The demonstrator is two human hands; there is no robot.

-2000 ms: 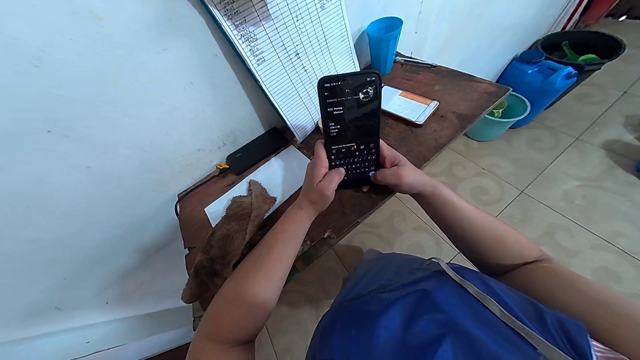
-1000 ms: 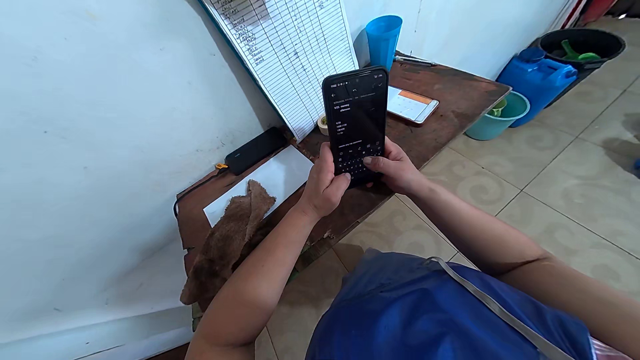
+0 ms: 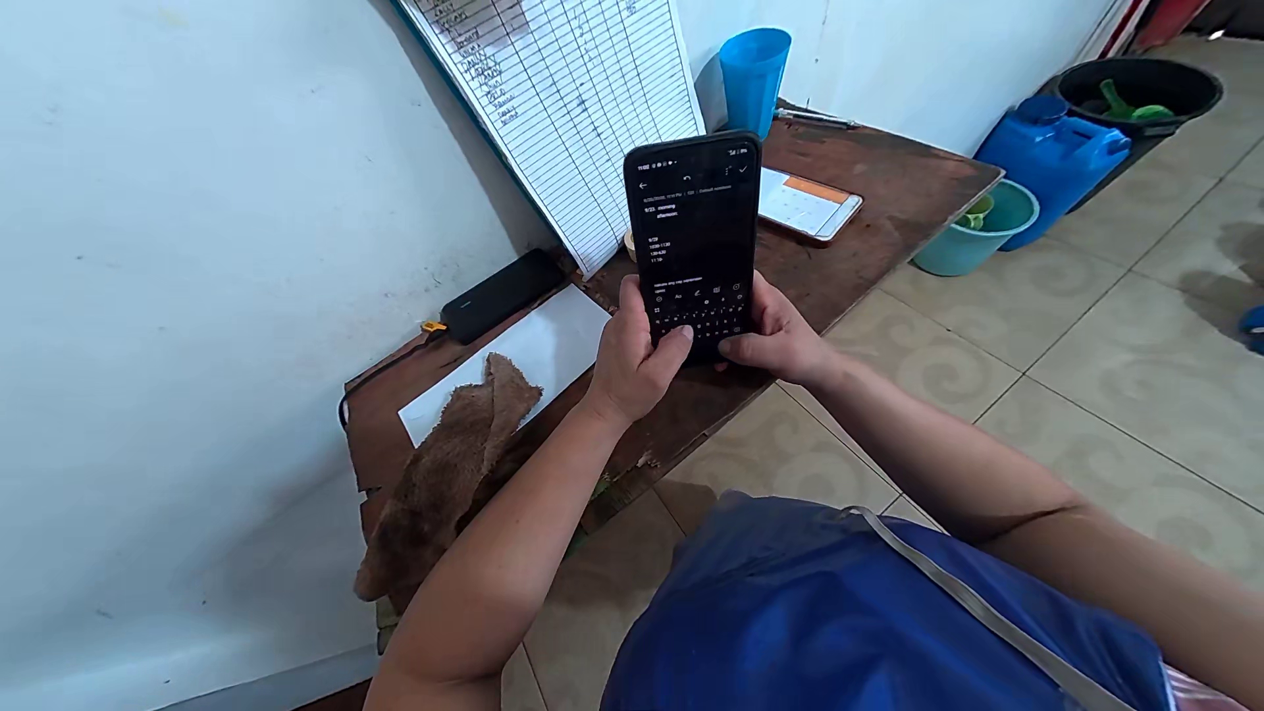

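A black smartphone [image 3: 696, 237] is held upright between both hands above a dark wooden table [image 3: 889, 188]. My left hand [image 3: 637, 351] grips its lower left edge, the thumb over the on-screen keyboard. On the lower right edge is my right hand [image 3: 780, 341], its thumb at the keyboard's bottom corner. The screen is dark with small writing. Behind the phone, a white smartphone [image 3: 810, 204] lies on the table with its screen lit. A brown cloth [image 3: 444, 474] lies left of my left forearm, partly over a white sheet of paper [image 3: 553, 346].
A ruled chart [image 3: 583, 109] with handwriting leans on the wall. Near it stand a blue plastic cup [image 3: 754, 79], a pen [image 3: 815, 118] and a black power bank [image 3: 504, 293] with a cable. On the tiled floor are a teal bucket [image 3: 963, 247], a blue jerrycan [image 3: 1052, 163] and a black tub [image 3: 1145, 89].
My thumbs have shifted over the phone's keyboard, and the phone has moved and tilted slightly. Both hands have kept their hold on it.
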